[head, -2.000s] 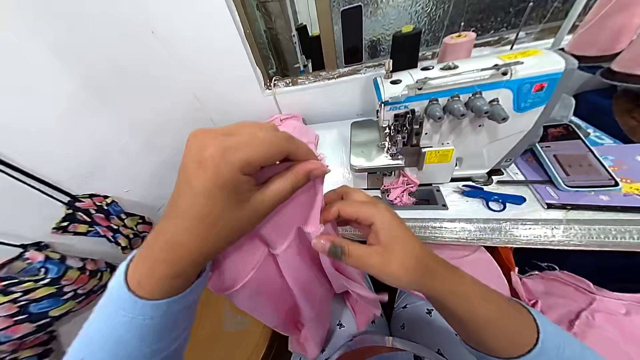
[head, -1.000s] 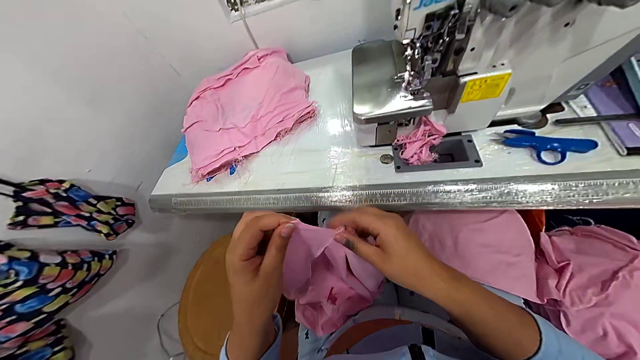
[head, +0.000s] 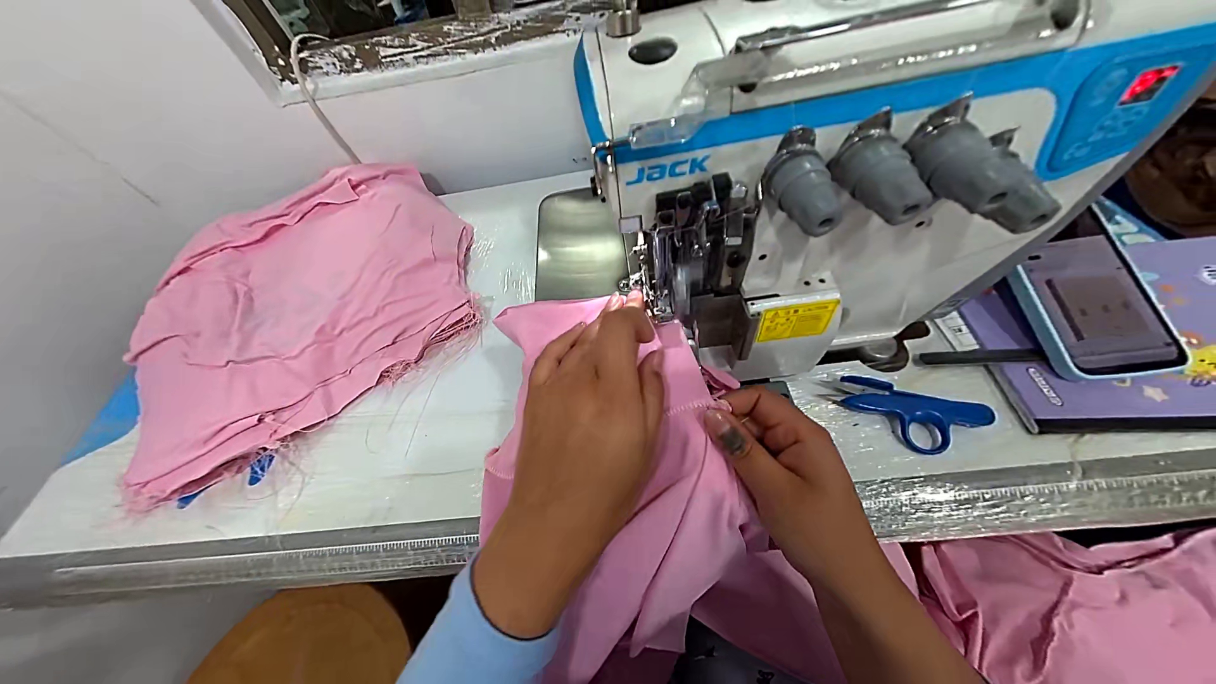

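Observation:
Pink fabric [head: 655, 532] drapes from the presser foot area of a Jack overlock machine [head: 855, 190] over the table's front edge. My left hand [head: 598, 418] presses flat on this fabric, fingertips close to the presser foot [head: 638, 275]. Lower right of the foot, my right hand [head: 779, 456] pinches the fabric's seamed edge between thumb and fingers. A stack of pink cut fabric [head: 313, 313] with frayed edges lies on the table to the left. The needle is hard to make out behind the fingertips.
Blue thread snips [head: 912, 410] lie right of my right hand. Further right, a phone [head: 1102, 304] rests on a purple notebook [head: 1168, 380]. A measuring tape [head: 285, 560] runs along the table's front edge. More pink fabric [head: 1073, 598] is below at right, and a round stool [head: 304, 636] below at left.
Both hands have moved from in front of the table up to the machine, bringing the pink fabric to the presser foot. The left hand now lies flat instead of pinching. The view has shifted.

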